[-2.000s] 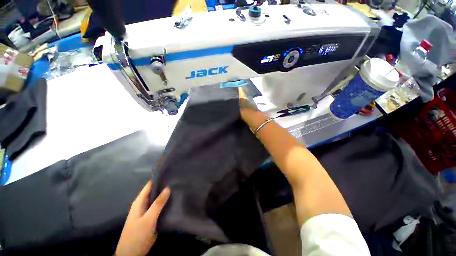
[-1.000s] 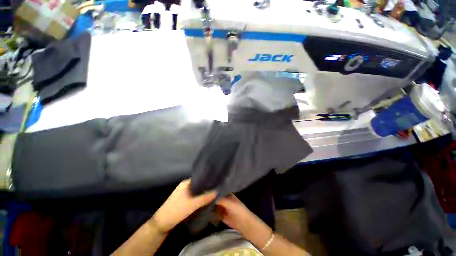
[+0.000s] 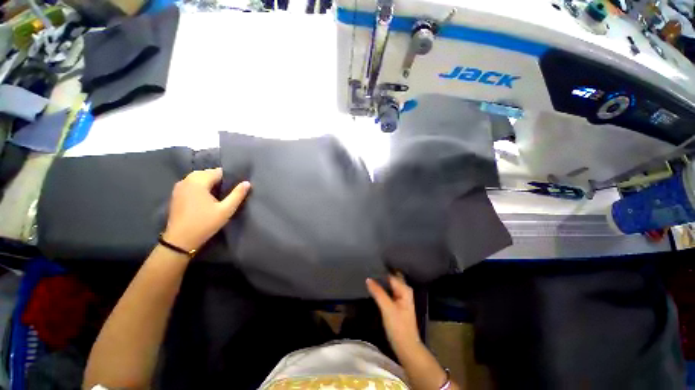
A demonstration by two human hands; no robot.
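A dark grey garment panel point(image 3: 305, 221) lies spread on the table left of and in front of the needle area, which is washed out by bright light. My left hand point(image 3: 202, 209) holds its left edge between thumb and fingers. My right hand point(image 3: 395, 301) is at the panel's front edge, with thumb and finger on the cloth. More dark grey cloth point(image 3: 442, 152) lies under the arm of the white sewing machine point(image 3: 472, 53). A further panel point(image 3: 114, 206) lies at the left, partly beneath my left hand.
Small folded grey pieces point(image 3: 133, 57) lie at the far left. Snips point(image 3: 556, 189) lie on the bed at right, near a blue patterned cup point(image 3: 654, 204). A blue basket with red cloth point(image 3: 57, 308) is below left. A dark cloth heap point(image 3: 579, 320) hangs lower right.
The gathered cloth is now opened flat across the table. My left hand has moved left and up to its left edge; my right hand has moved right. The view has shifted left.
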